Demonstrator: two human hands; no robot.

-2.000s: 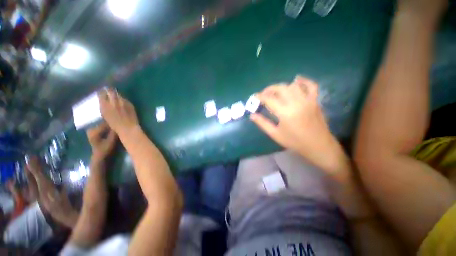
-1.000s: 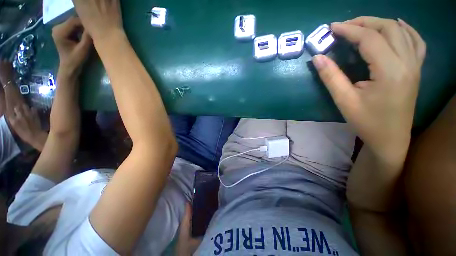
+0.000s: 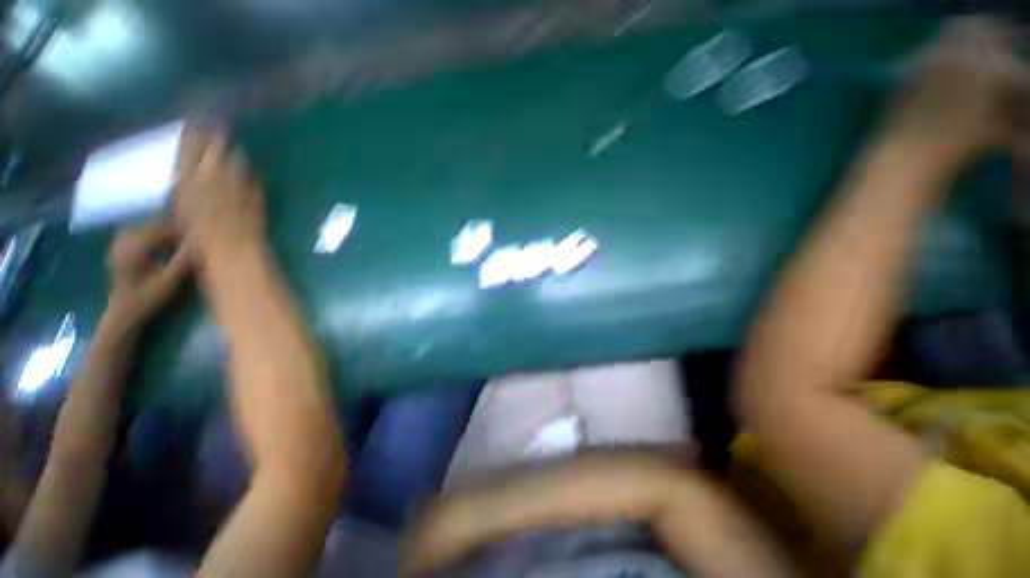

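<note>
The frame is badly blurred. A tight row of several small white modules (image 3: 537, 260) lies on the green bench top (image 3: 418, 147). Another white module (image 3: 472, 242) sits at the row's left end, and one more (image 3: 335, 228) lies alone further left. No hand of mine touches them. My right forearm crosses low over my lap, and my right hand (image 3: 435, 544) is a blur near the bottom edge; its fingers and anything in them cannot be made out. My left hand cannot be seen. A white block (image 3: 556, 436) rests on my lap.
At left, a neighbour's hands hold a white box (image 3: 127, 177). At right, a yellow-sleeved person's arm (image 3: 830, 282) reaches over the bench. Two clear oval pieces (image 3: 708, 64) (image 3: 764, 80) and a small pale scrap (image 3: 607, 140) lie toward the far edge.
My right hand has left the end module and moved down and left across my lap. The row of modules remains on the bench. The view has shifted, showing more of the far bench.
</note>
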